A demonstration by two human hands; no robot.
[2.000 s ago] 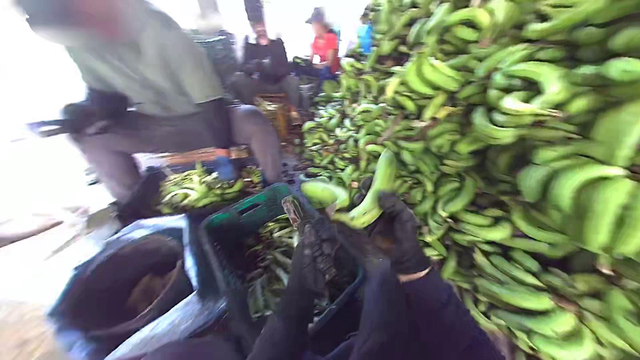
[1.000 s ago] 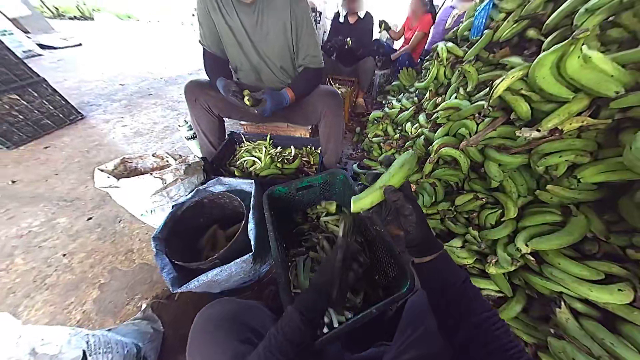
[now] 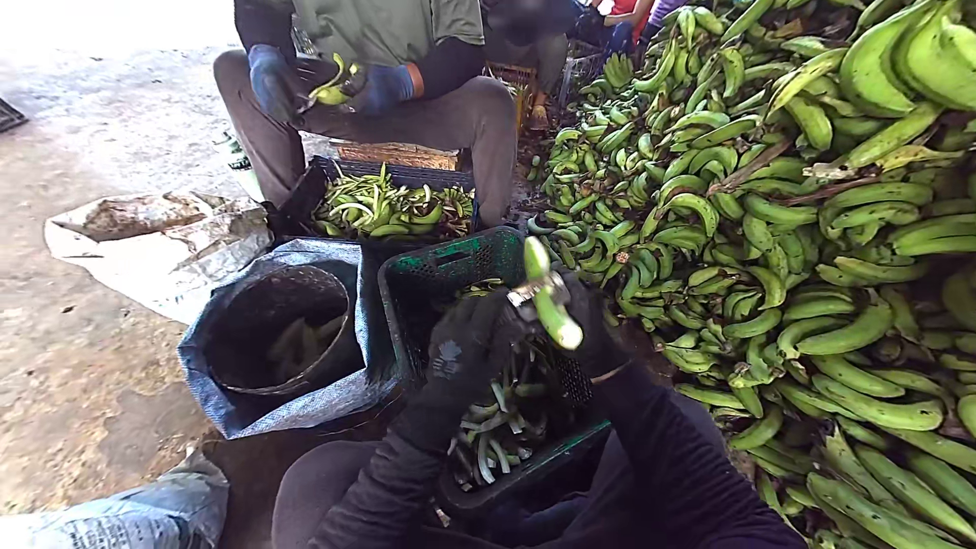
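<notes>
My right hand [image 3: 583,320], in a dark glove, holds a green plantain [image 3: 550,305] over the green plastic crate [image 3: 450,259]. A metal blade or peeler [image 3: 537,290] lies across the plantain, and my left hand [image 3: 473,335], also in a dark glove, is closed around its handle, which is mostly hidden. The plantain's lower end is cut and pale. Strips of green peel [image 3: 496,435] lie in the crate below my hands. Which face of the blade touches the fruit cannot be told.
A large heap of green plantains [image 3: 762,252] rises at the right. To the left stands a dark bucket [image 3: 278,328] inside a blue woven sack [image 3: 343,389]. Across from me sits a person in blue gloves [image 3: 385,88] behind a dark crate of peels [image 3: 393,206]. Other people sit farther back.
My left hand has risen from over the crate to the plantain, and the metal tool now lies across it. The plantain has turned, its cut end now pointing down. The view has shifted.
</notes>
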